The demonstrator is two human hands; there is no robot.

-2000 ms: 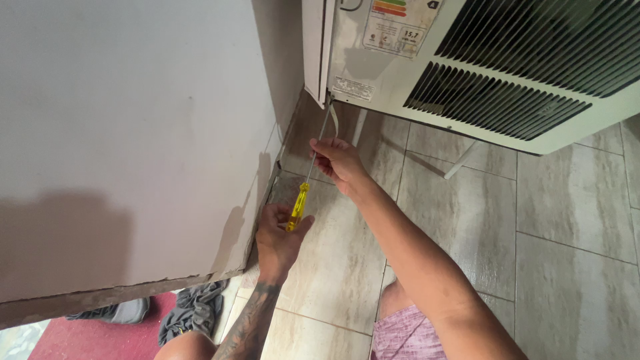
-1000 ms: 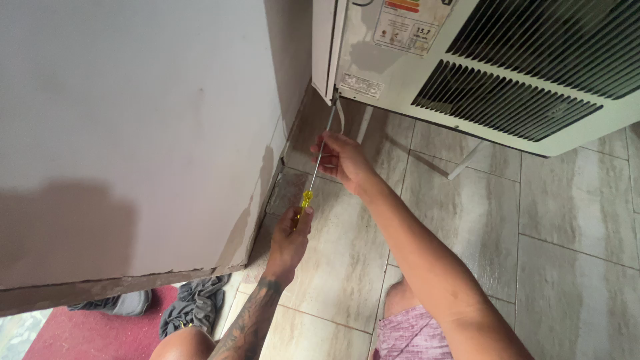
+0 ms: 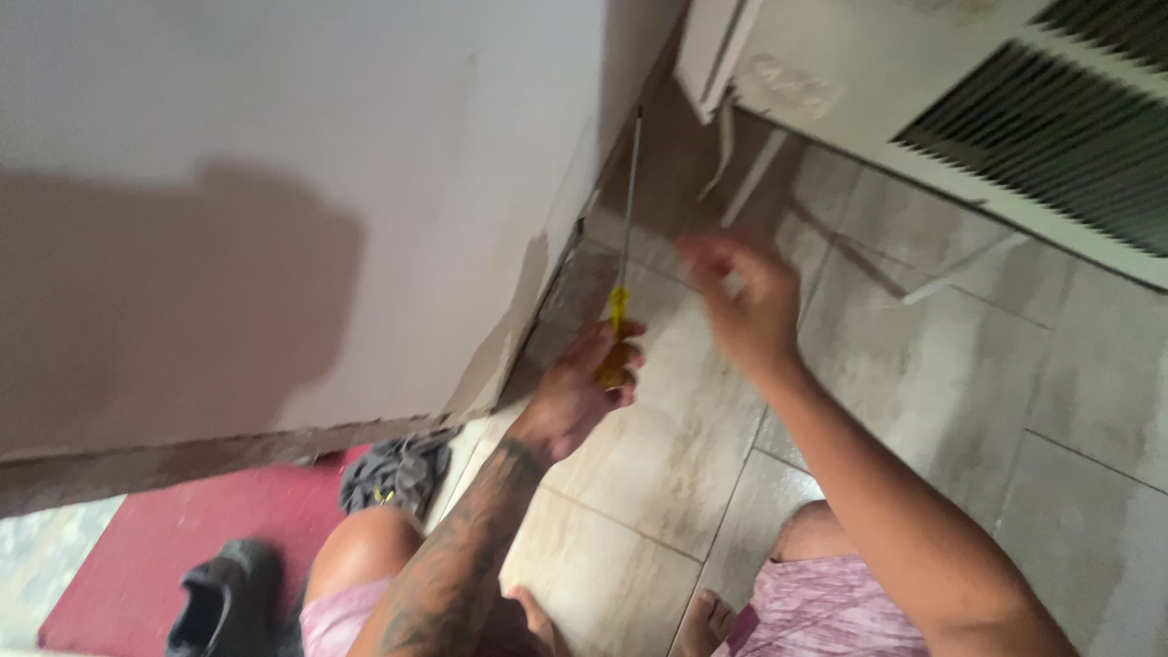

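Observation:
My left hand (image 3: pixel 584 379) is closed around the yellow handle of a long screwdriver (image 3: pixel 630 219), whose thin shaft points up and away, its tip over the floor beside the wall. To its right, my right hand (image 3: pixel 744 292) is off the shaft, blurred, with thumb and fingers curled toward each other; nothing shows between them. Above both hands stands a white appliance (image 3: pixel 821 87) with dark vent slats (image 3: pixel 1031 137). A pale strip or cable (image 3: pixel 725 151) hangs from its lower left corner, apart from the screwdriver tip.
A painted wall (image 3: pixel 438 119) with a worn bottom edge fills the left. Thin pale legs or bars (image 3: pixel 756 178) extend below the appliance over the tiled floor (image 3: pixel 657 438). At lower left, a red mat (image 3: pixel 210 511) bears a dark shoe (image 3: pixel 228 593) and a crumpled grey cloth (image 3: pixel 397 474).
The screwdriver tip has come away from the appliance's lower corner. My right hand has let go of the shaft and moved off to its right. The view has shifted.

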